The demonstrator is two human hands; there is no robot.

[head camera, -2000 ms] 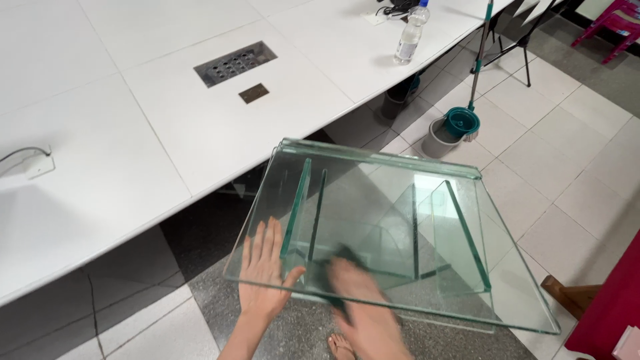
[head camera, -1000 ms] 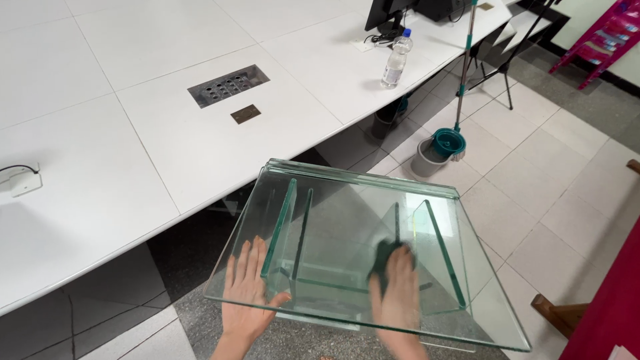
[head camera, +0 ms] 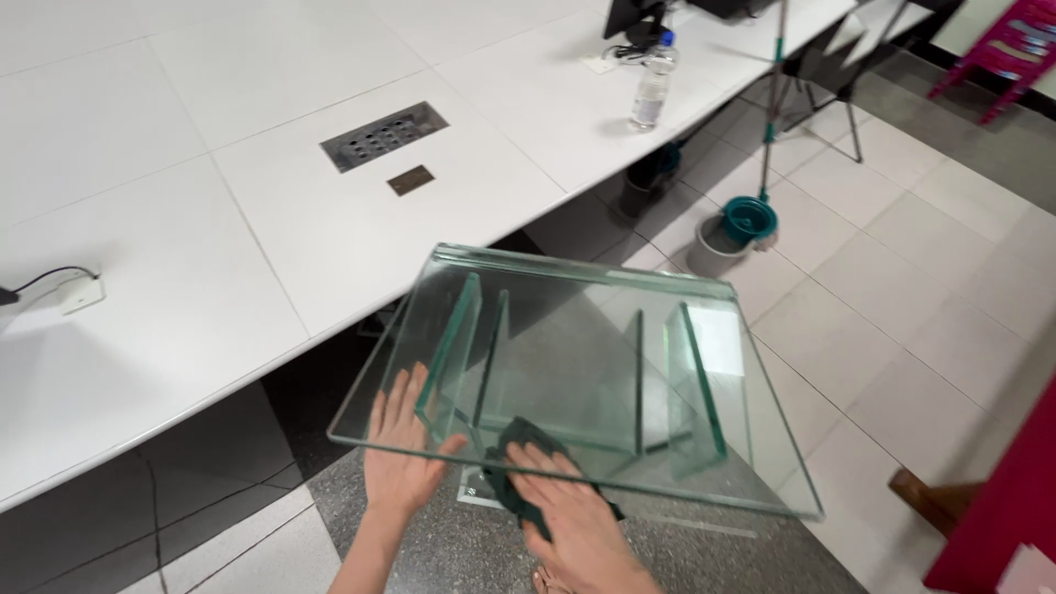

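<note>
A clear glass stand (head camera: 569, 363) with greenish edges, upright glass panels below its sloping top and a lip along the far edge, stands in front of me. My left hand (head camera: 404, 462) lies with fingers apart at the near left part of the top, holding nothing. Under my right hand (head camera: 561, 495) is a dark green cloth (head camera: 528, 433), bunched at the near edge of the glass, left of its middle. The fingers of that hand lie over the cloth.
A long white table (head camera: 247, 272) runs along the left, bearing a plastic bottle (head camera: 653, 87), a monitor (head camera: 631, 18) and a cable outlet (head camera: 81, 293). Mop buckets (head camera: 718, 247) stand on the tiled floor beyond the stand. A red panel (head camera: 1011, 495) is at the right, near a wooden piece (head camera: 932, 503).
My right hand and the cloth have moved left over the glass, from its right part to near my left hand. My left hand remains at the left part of the glass.
</note>
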